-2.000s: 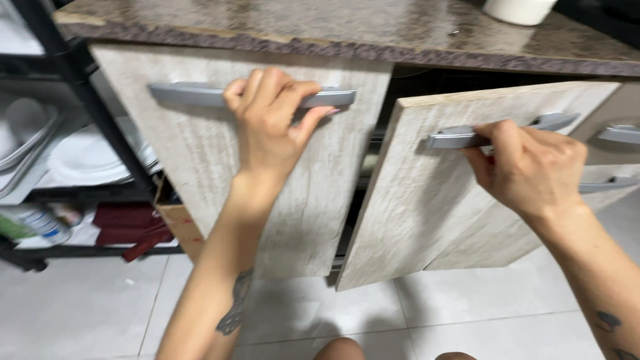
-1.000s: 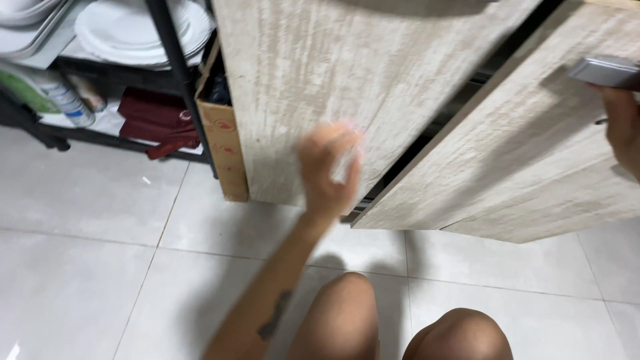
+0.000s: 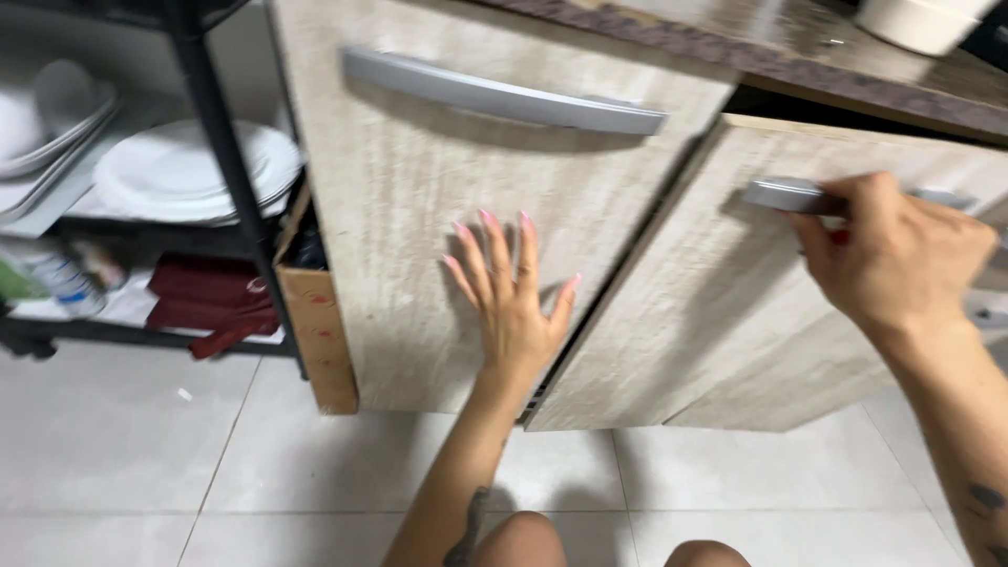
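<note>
My left hand (image 3: 512, 307) lies with spread fingers against the left cabinet door (image 3: 425, 205), a pale wood-grain panel, below its long grey handle (image 3: 504, 94). That door sits nearly flush under the countertop. My right hand (image 3: 898, 244) grips the grey handle (image 3: 795, 195) of the right cabinet door (image 3: 709, 315), which stands ajar and tilted out from the cabinet. A dark gap shows between the two doors and above the right one.
The countertop (image 3: 677, 39) has a stone-patterned edge and bears a white container (image 3: 913, 24). At left, a black rack (image 3: 224, 142) holds white plates (image 3: 189, 173), a dark red cloth (image 3: 209, 295) and bottles. A cardboard box (image 3: 321, 339) stands between rack and cabinet. My knees are low in view.
My left hand has left the left door's handle, seen gripped two seconds ago, and is now flat on the door below it. My right hand remains at the right door's handle.
</note>
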